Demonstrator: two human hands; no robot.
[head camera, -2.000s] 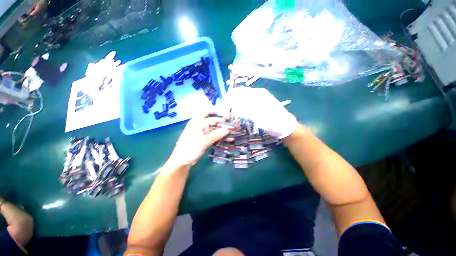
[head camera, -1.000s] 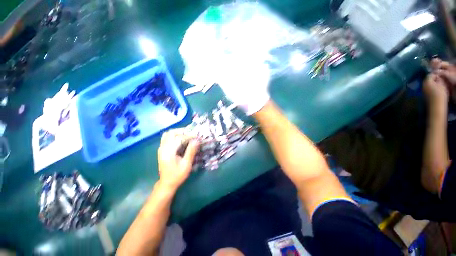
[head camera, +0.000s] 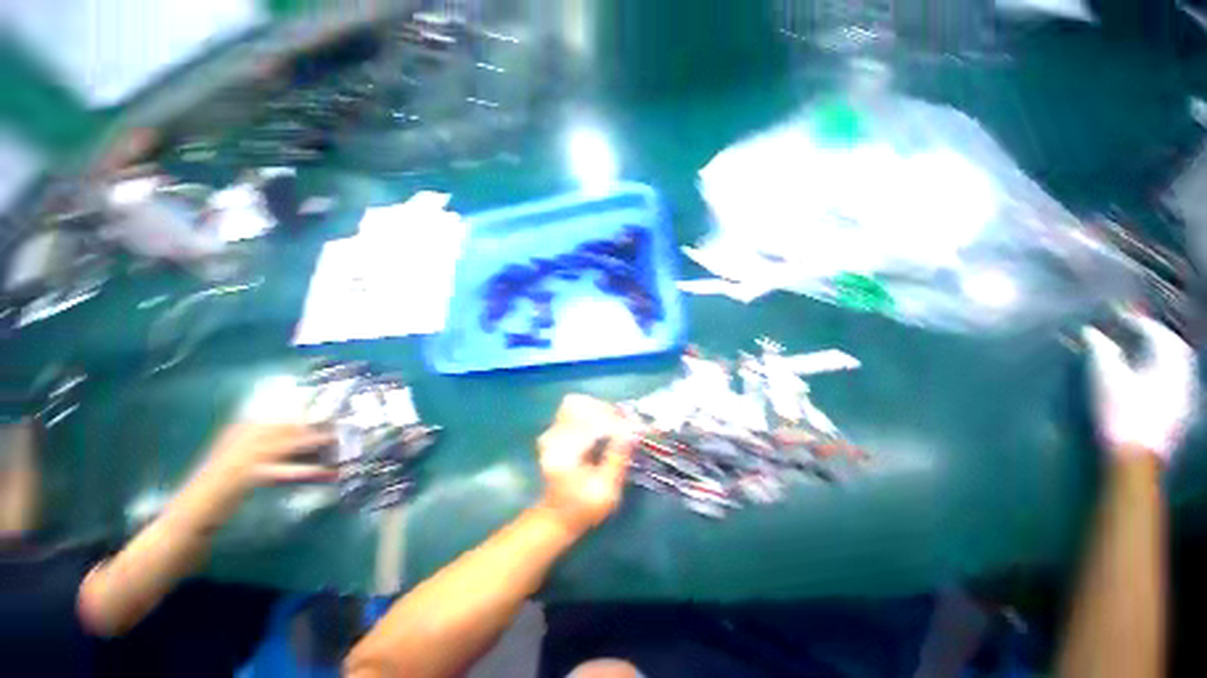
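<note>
The frame is blurred. The pile of wired base assemblies (head camera: 715, 464) lies in front of me, with white sleeves on its upper side. My left hand (head camera: 582, 457), bare, is curled at the pile's left edge; whether it holds a piece is unclear. My right hand (head camera: 1141, 384), in a white glove, is far right beside the bag's end, near blurred wires (head camera: 1138, 258); its grip is unclear. A blue tray (head camera: 457, 347) with dark connector housings (head camera: 523, 298) is behind the pile. The clear bag (head camera: 913, 212) with green patches is at the back right.
Another person's hand (head camera: 271, 457) is at the second pile of assemblies (head camera: 377, 431) on the left. A white sheet (head camera: 377, 285) lies left of the tray. Blurred pale items and cords (head camera: 172, 219) are at the far left. The green bench edge runs in front of me.
The view has swung left. My right hand has left the bag and pile and moved far right. My left hand stays at the pile's left edge. Another person's hand has come to the left pile.
</note>
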